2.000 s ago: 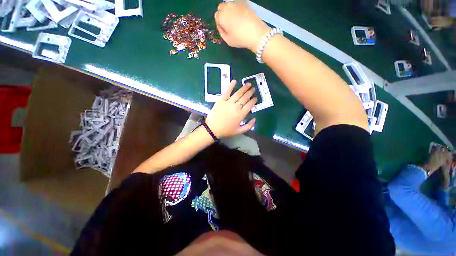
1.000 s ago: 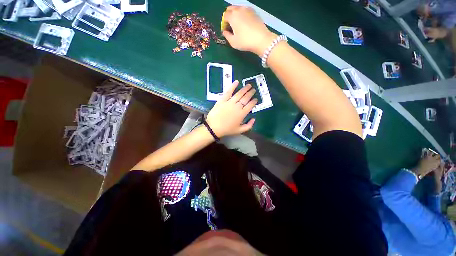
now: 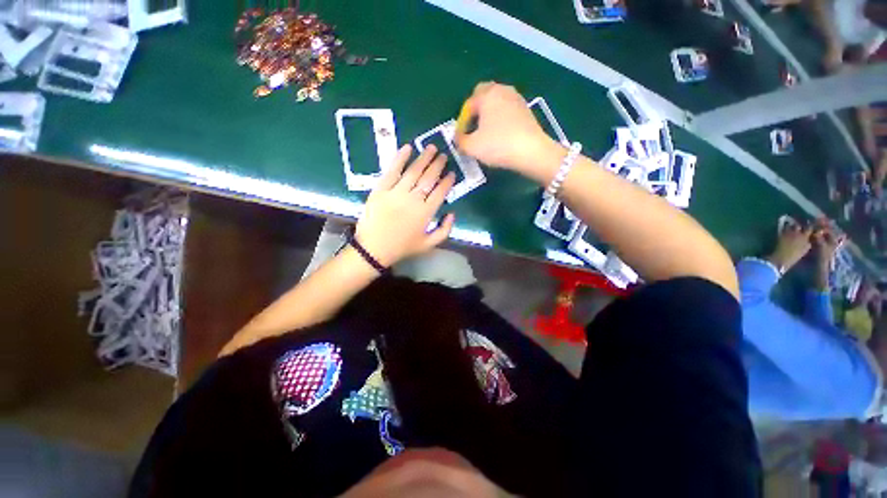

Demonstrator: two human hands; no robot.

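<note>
A white housing (image 3: 457, 180) lies on the green bench under my left hand. My left hand (image 3: 404, 206) rests with spread fingers on its near left edge. My right hand (image 3: 501, 128) is at the housing's far right end, fingers bent together, with a yellow finger cot (image 3: 466, 119) on a finger. Whether it pinches a small part is hidden. Another white housing (image 3: 388, 146) lies just left, with an open window. A heap of small coppery contacts (image 3: 288, 51) lies farther back on the left.
Loose white housings lie at left (image 3: 86, 60) and in a pile at right (image 3: 637, 156). A carton of white parts (image 3: 141, 282) stands below the bench edge. A pale rail (image 3: 574, 60) crosses behind. Another person's blue sleeve (image 3: 793, 340) is at right.
My right hand has moved from beside the coppery heap to the housing under my left hand. The left hand still rests there. The whole view has shifted.
</note>
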